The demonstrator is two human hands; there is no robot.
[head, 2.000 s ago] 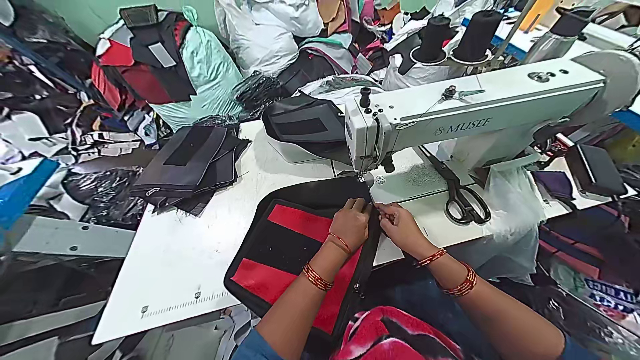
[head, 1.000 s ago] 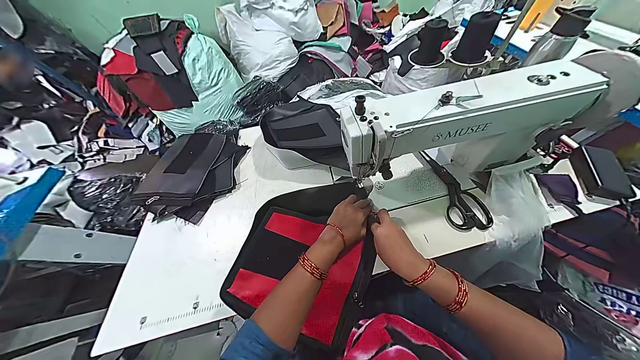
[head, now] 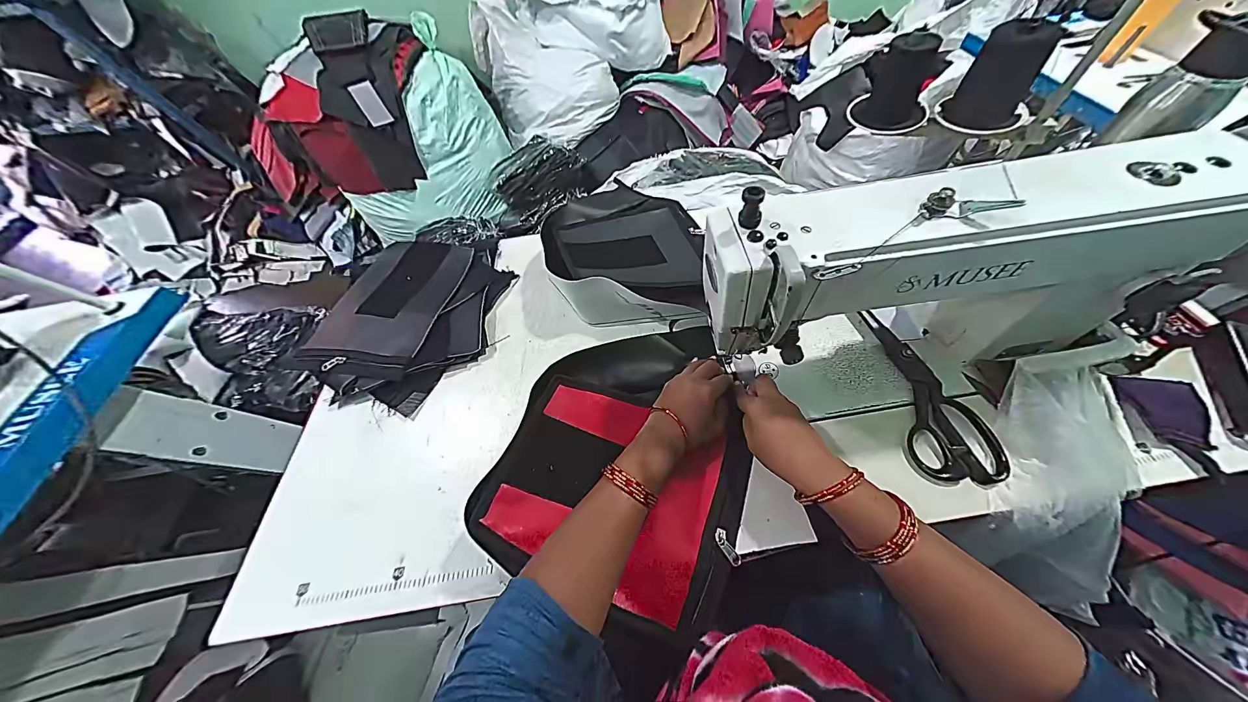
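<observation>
A black fabric panel with red patches (head: 673, 531) lies on the white sewing table, its upper right edge at the needle area of a Musee sewing machine (head: 975, 244). My left hand (head: 697, 400) presses on the panel just left of the presser foot (head: 743, 367). Close against it, my right hand (head: 780, 424) pinches the panel's right edge in front of the foot; the fingertips are partly hidden. A zipper pull (head: 727, 548) hangs at the panel's right side, beside a white piece of material (head: 773, 512).
Black scissors (head: 941, 419) lie right of the needle area. Stacked dark fabric pieces (head: 405, 312) rest at the table's left, and another dark piece (head: 624, 244) sits behind the machine head. Black thread cones (head: 1004, 73) stand behind the arm. A ruler scale (head: 398, 577) marks the front edge.
Both hands have moved up closer to the presser foot, and the panel has shifted slightly. The white piece at the panel's right edge now shows more plainly.
</observation>
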